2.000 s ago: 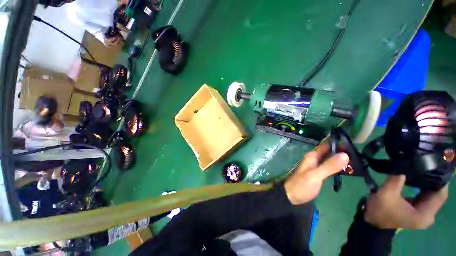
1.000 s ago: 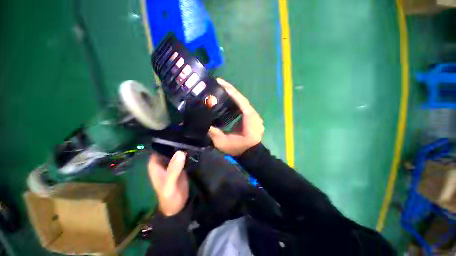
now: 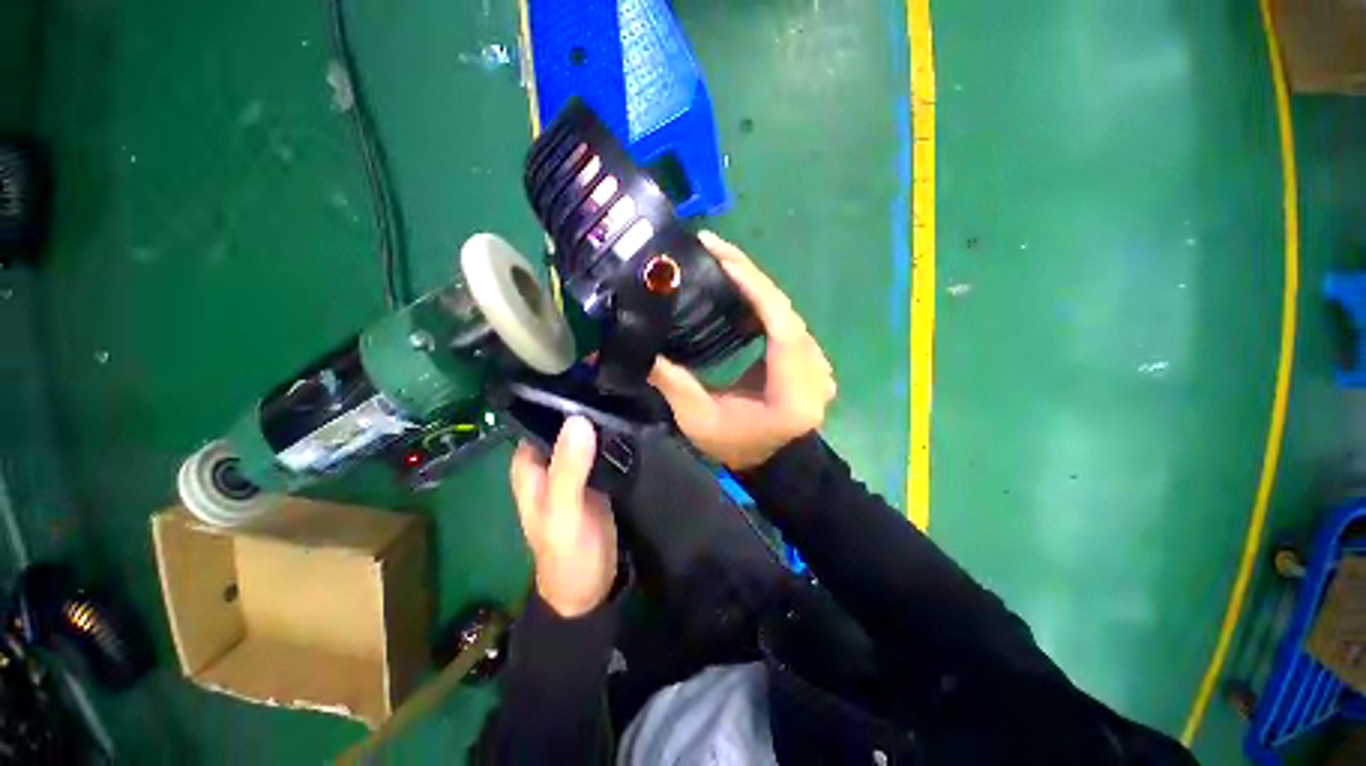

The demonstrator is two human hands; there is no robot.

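A black desk fan (image 3: 595, 202) with a ribbed cage and a coppery disc on its side is held in both hands at the centre. My right hand (image 3: 754, 392) grips the fan head from the right. My left hand (image 3: 565, 516) holds the fan's base (image 3: 584, 427) from below, thumb on top. The off-white buffing wheel (image 3: 518, 302) of the green polisher (image 3: 352, 392) is just left of the fan. I cannot tell whether they touch.
An open cardboard tray (image 3: 285, 606) lies below the polisher. A small dark copper part (image 3: 477, 641) is beside it. Other black fans (image 3: 83, 621) are at the left. A blue stool (image 3: 629, 83) stands behind the fan. A blue trolley (image 3: 1318, 644) is at the lower right.
Since two seconds ago the view has swung right, so the polisher and tray now show at the left. Both hands have kept hold of the fan, now more tilted near the wheel.
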